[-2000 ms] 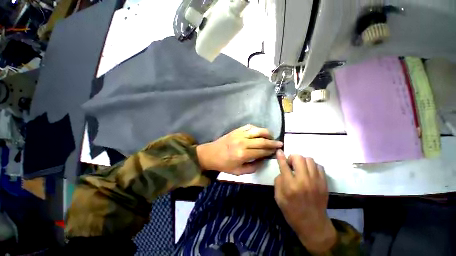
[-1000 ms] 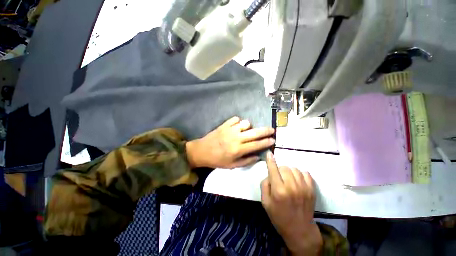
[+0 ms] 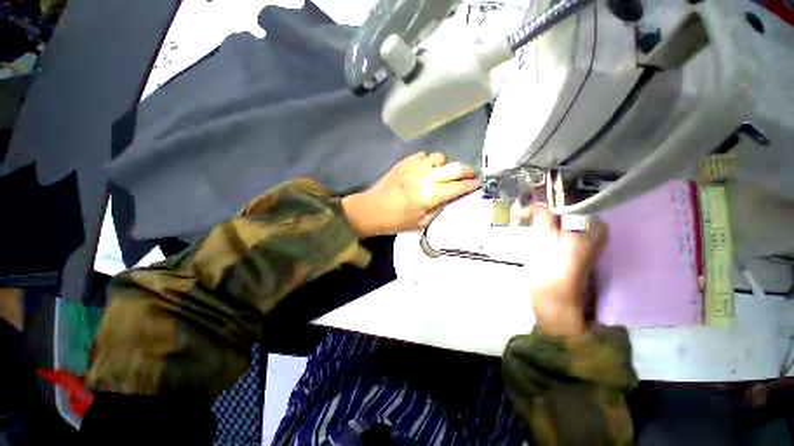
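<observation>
A grey cloth panel lies on the white table left of the needle, with darker cloth showing at its left edge. My left hand rests on the panel's near right edge, fingertips close to the presser foot; whether the fingers pinch the cloth cannot be told. My right hand is blurred, right of and below the needle, with its fingers by the yellowish tab and under the machine head. Its fingertips are partly unclear, and no cloth shows in it.
A white lamp-like head on a ribbed neck hangs over the panel. A pink paper and a yellow-green ruler strip lie at right. A dark grey side table is at left, with a red-orange item at lower left.
The panel has been fed away past the needle, baring the plate edge near me. My left hand moved up to the foot. My right hand left the cloth edge and moved right and up.
</observation>
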